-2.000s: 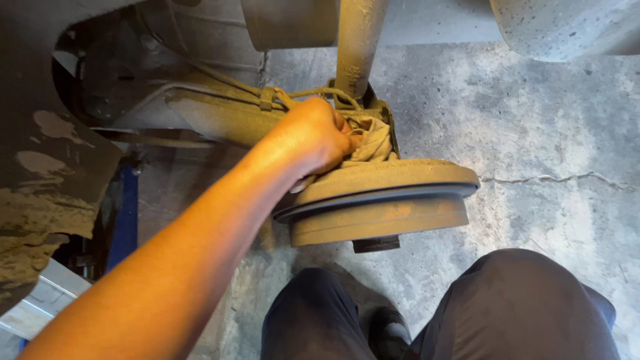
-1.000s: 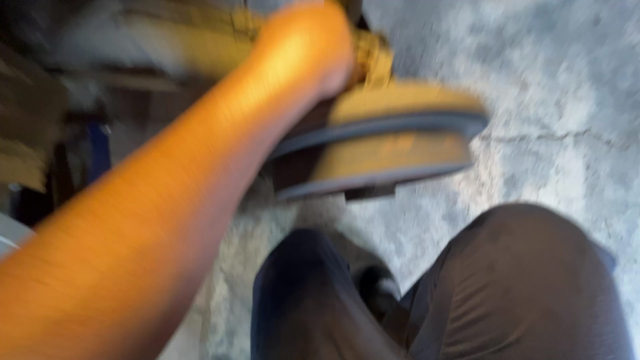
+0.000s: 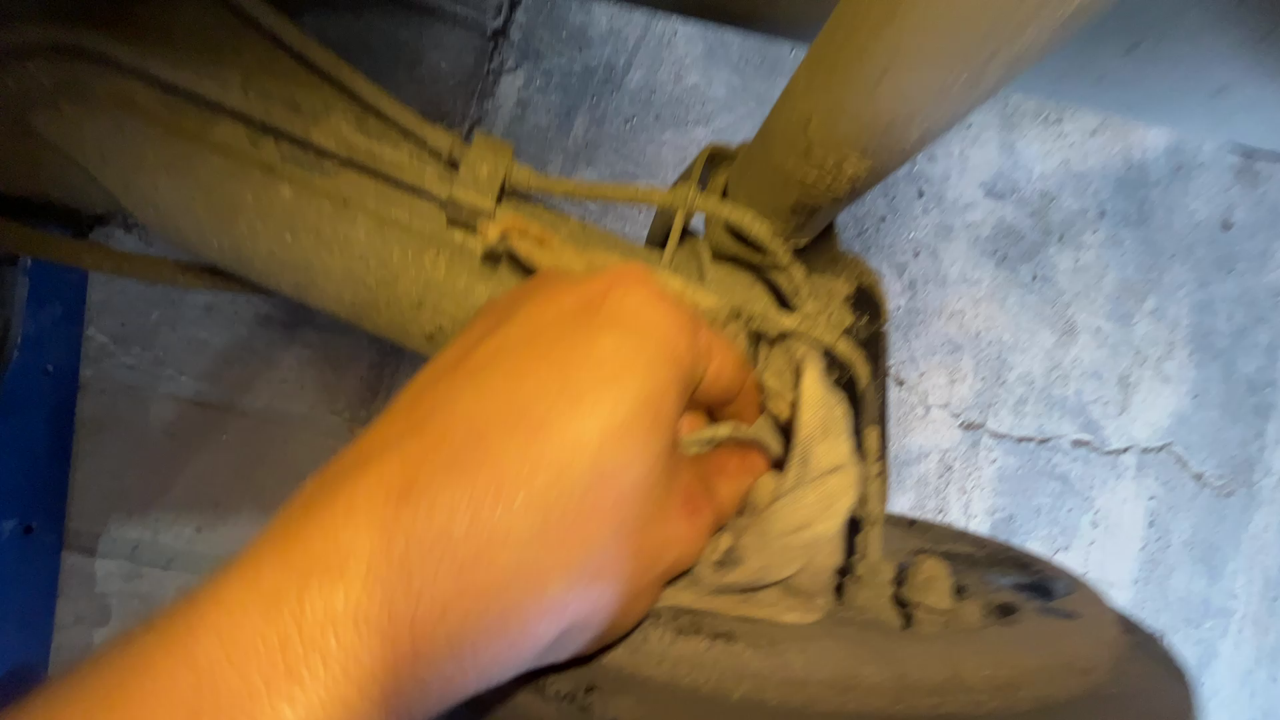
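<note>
My left hand (image 3: 600, 430) reaches in from the lower left, its thumb and index finger pinching a fold of a dirty cloth rag (image 3: 815, 500). Behind the brake drum's backing plate (image 3: 900, 650), the rag lies bunched beside the dusty end of the axle tube (image 3: 300, 220). A brake line (image 3: 600, 190) runs along the tube through a clip (image 3: 480, 180) and down past the rag. My fingertips are partly hidden by the cloth. My right hand is out of view.
A dusty shock absorber (image 3: 880, 110) rises to the upper right from a bracket at the axle end. A blue metal post (image 3: 45, 450) stands at the left edge. Below lies a cracked concrete floor (image 3: 1050, 350).
The view has moved much closer to the axle end. My left hand stays at the rag; two seconds ago it was there too, with the brake drum and my knees in view below.
</note>
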